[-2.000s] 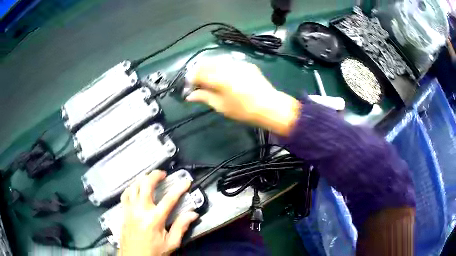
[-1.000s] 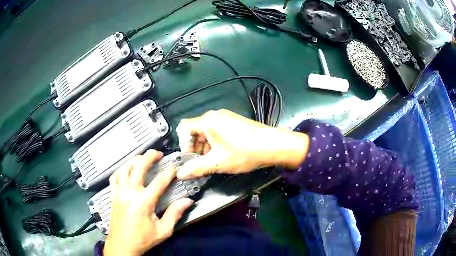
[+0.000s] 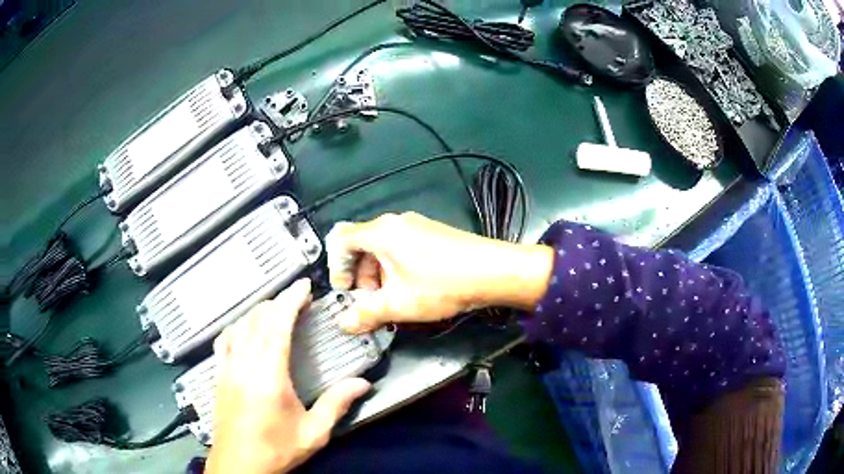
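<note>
Four light-grey ribbed power adapters lie side by side at a slant. My left hand (image 3: 278,389) lies over the nearest power adapter (image 3: 324,347), with its thumb and fingers spread around the housing. My right hand (image 3: 416,273) grips the grey end cap (image 3: 381,341) at that adapter's right end, thumb on top and fingers curled at the cable side; the fingers partly hide the end cap. The other three are a middle-near adapter (image 3: 231,278), a second adapter (image 3: 205,199) and a far adapter (image 3: 173,139).
Loose end caps (image 3: 352,95) lie beyond the adapters. Bundled cables (image 3: 69,361) lie left, and a black coil (image 3: 500,199) lies right. At right are a white T-handled tool (image 3: 613,159), screw dish (image 3: 683,120), empty dish (image 3: 606,44), end-cap tray (image 3: 699,51) and blue crate (image 3: 787,250). A plug (image 3: 478,389) hangs at the edge.
My right hand has come from the loose end caps to the nearest adapter's right end. Its grip there barely differs from one second ago. My left hand stays on the adapter.
</note>
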